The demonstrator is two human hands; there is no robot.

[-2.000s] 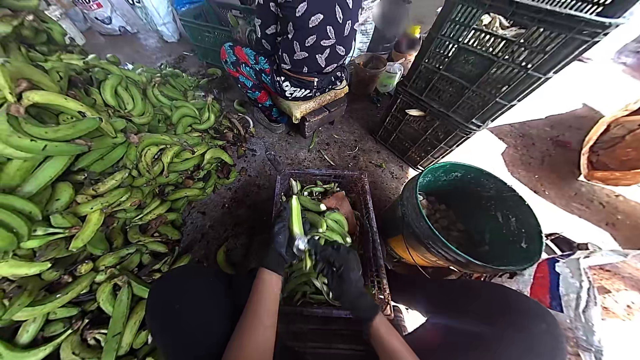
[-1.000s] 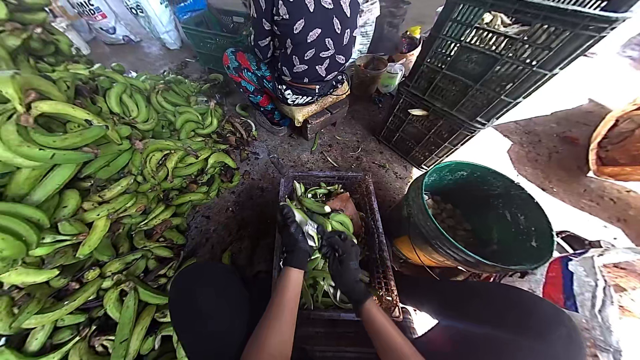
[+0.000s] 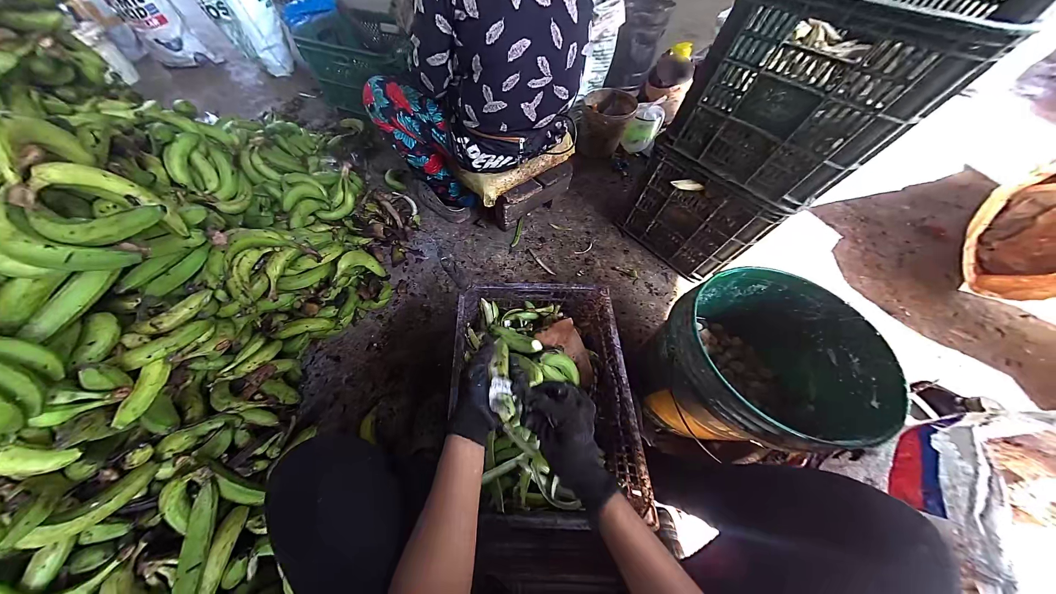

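Observation:
Both hands wear black gloves and are over a plastic crate [image 3: 615,355] between the knees. My left hand [image 3: 474,404] is closed around a green plantain [image 3: 501,371], held upright with pale flesh showing near its lower end. My right hand [image 3: 565,421] is curled close beside the plantain's lower end; whether it holds a tool cannot be made out. Strips of green peel [image 3: 503,462] hang and lie below the hands. Green plantains [image 3: 561,367] and a brown piece [image 3: 565,338] lie in the crate's upper part.
A large pile of green plantains [image 3: 165,330] covers the floor at left. A green bucket [image 3: 895,371] with pale pieces inside stands right of the crate. Stacked black crates [image 3: 767,107] stand behind it. A person [image 3: 503,74] sits ahead on a low stool [image 3: 536,194].
The plantain in my left hand stands more upright than one second ago, when it was lower and mostly covered. My right hand has moved in closer to it.

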